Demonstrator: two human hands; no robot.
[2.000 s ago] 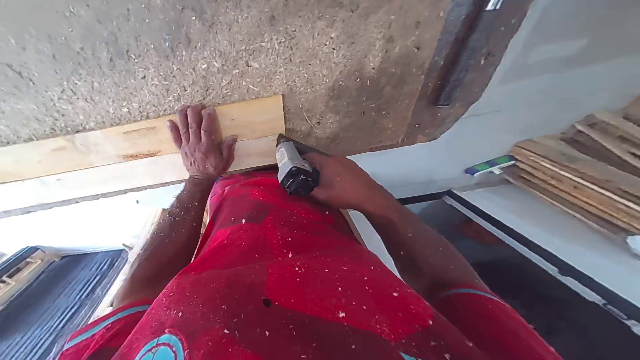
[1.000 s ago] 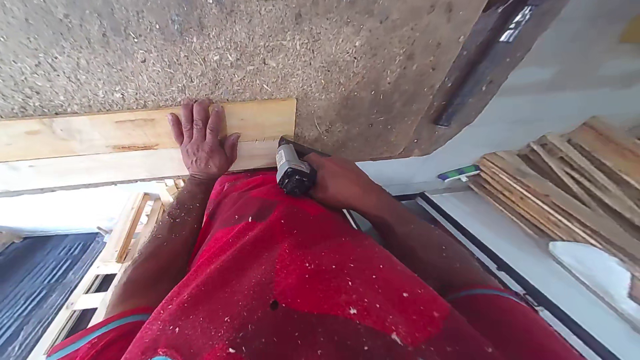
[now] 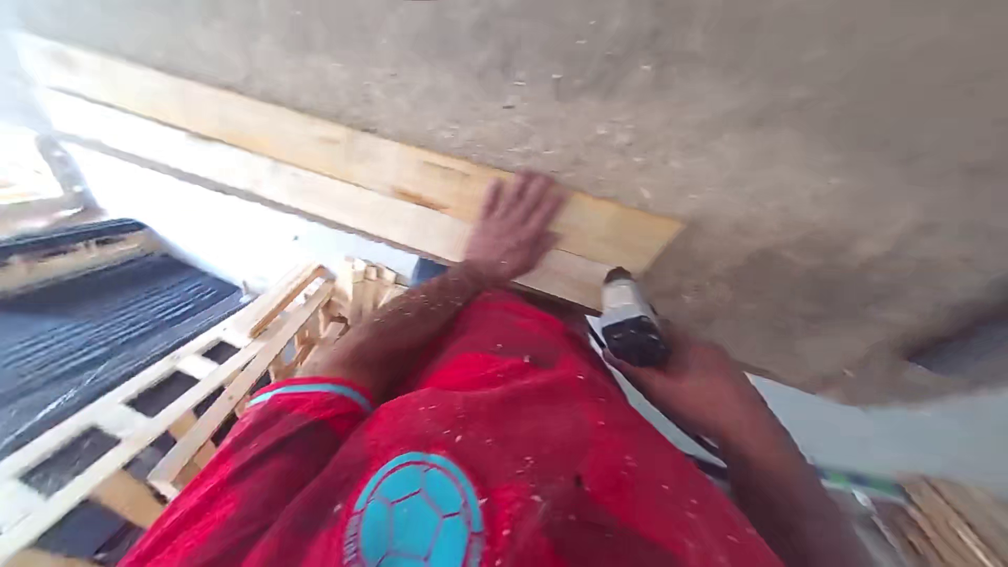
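Note:
Two pale wooden boards lie side by side along the near edge of a worktop strewn with wood chips; the far board (image 3: 354,157) is yellower, the near board (image 3: 409,216) paler. My left hand (image 3: 516,224) rests flat across both, fingers slightly spread, holding nothing. In my right hand (image 3: 693,378) is a grey and black power tool (image 3: 634,319), seemingly a cordless drill or driver, its nose at the right end of the near board. Blur hides the tip, so contact cannot be told.
The worktop (image 3: 787,197) reaches beyond the boards, with a dark bar (image 3: 969,346) at its right. Slatted wooden frames (image 3: 228,378) stand at lower left beside dark ribbed sheeting (image 3: 102,339). Stacked wood pieces (image 3: 953,520) lie at lower right.
The view has swung strongly to the left. My left hand stays on the boards, and my right hand still holds the tool near their right end.

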